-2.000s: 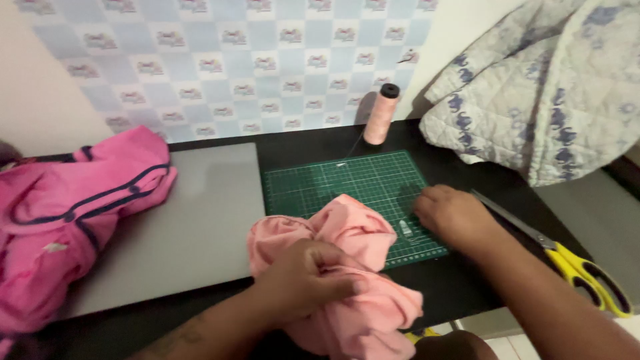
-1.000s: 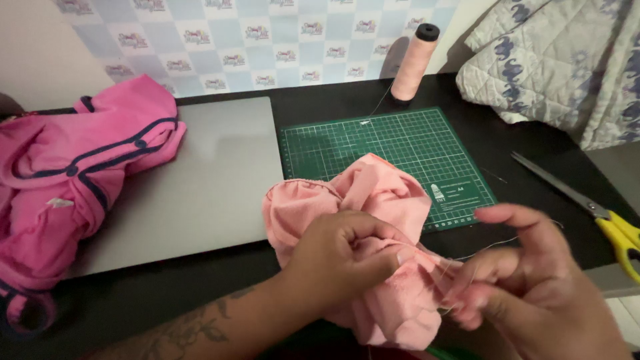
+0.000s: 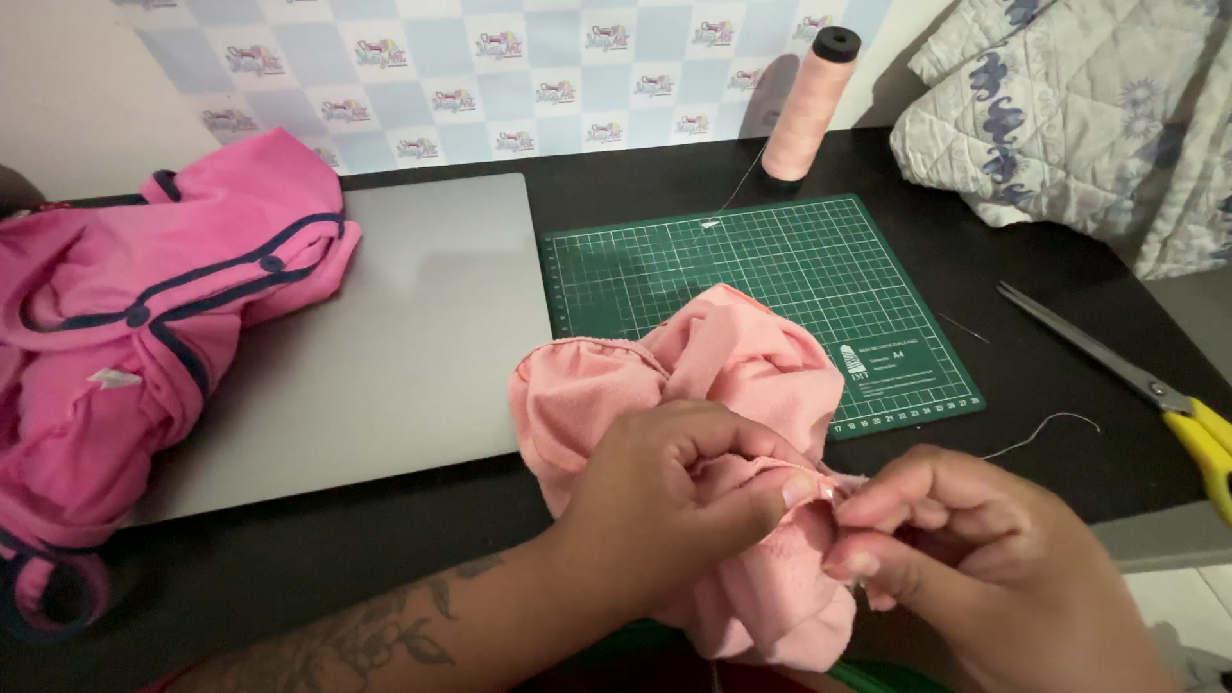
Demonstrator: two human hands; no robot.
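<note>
A light pink fabric garment (image 3: 751,356) is bunched up over the near edge of a green cutting mat (image 3: 799,250). My left hand (image 3: 674,491) pinches a seam of it between thumb and fingertips. Close beside, at the same seam, the thumb and forefinger of my right hand (image 3: 943,549) are pinched together; a small shiny bit shows at the fabric there, too small to name. A loose pale thread (image 3: 1044,423) curves over the black table right of my right hand. Behind the mat stands a cone of pink thread (image 3: 813,106), its end trailing onto the mat.
A flat grey panel (image 3: 414,337) lies left of the mat, with a bright pink garment with navy trim (image 3: 221,279) over its left part. Yellow-handled scissors (image 3: 1107,351) lie at the right, partly out of view. A quilted cloth (image 3: 1078,125) is heaped at the back right.
My right hand was down on the cutting mat, then came over to the light pink garment; it is now closer against the seam held by my left hand.
</note>
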